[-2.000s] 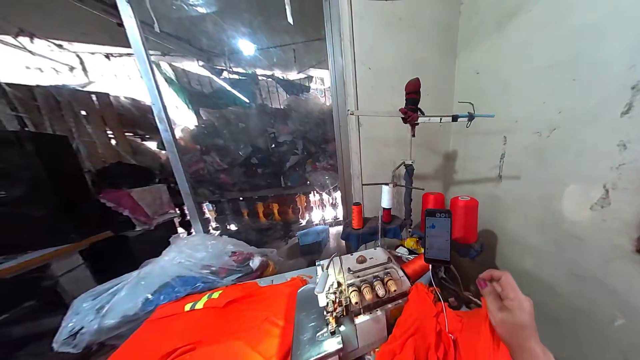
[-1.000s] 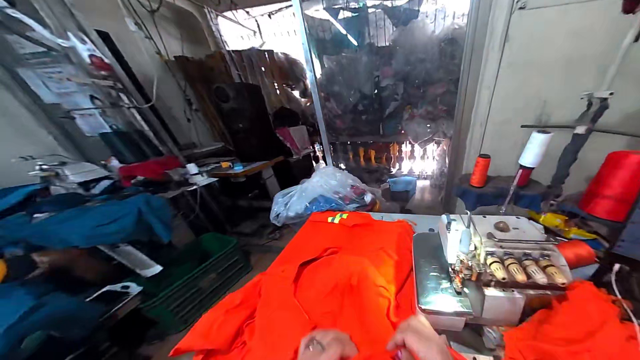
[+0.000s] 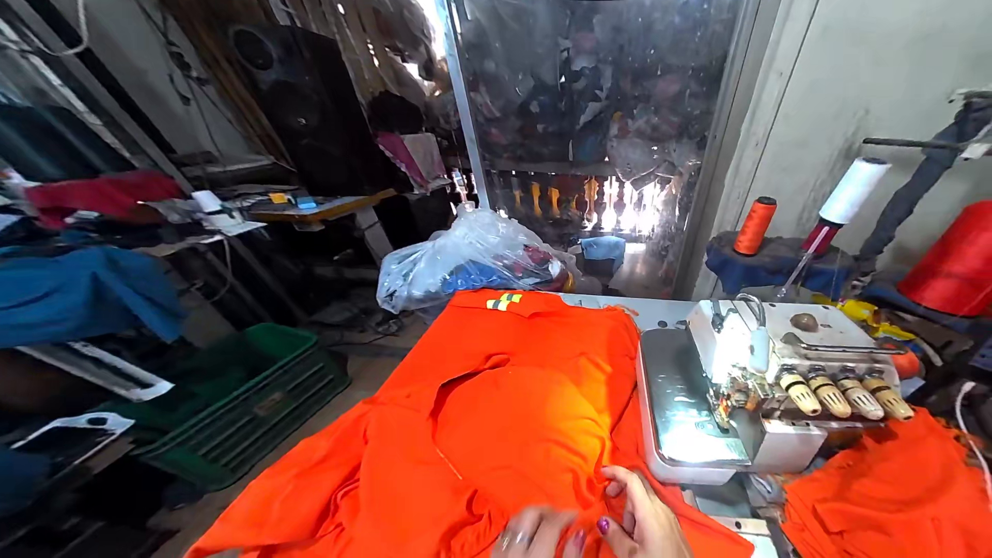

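A bright orange garment (image 3: 511, 411) with a neck opening and a small yellow-and-dark striped patch lies spread beside the overlock sewing machine (image 3: 798, 364). My left hand (image 3: 539, 533), blurred and wearing a ring, rests on the cloth at the bottom edge of the view. Just right of it, my right hand (image 3: 639, 515), with painted nails, touches the garment with thumb and fingers bent; whether either hand pinches the fabric cannot be told. The machine's lamp lights its needle area and metal plate. More orange fabric (image 3: 891, 488) lies to the machine's right.
A clear plastic bag of cloth (image 3: 473, 260) sits behind the garment. Thread spools stand at the right, among them an orange spool (image 3: 754, 226) and a white cone (image 3: 854, 191). At the left are a green plastic crate (image 3: 248, 403), blue cloth (image 3: 85, 294) and a black speaker (image 3: 310, 108).
The view has swung left and down. My right hand, earlier raised near the phone beside the red cones, is now on the orange garment. My left hand has come into view on the cloth.
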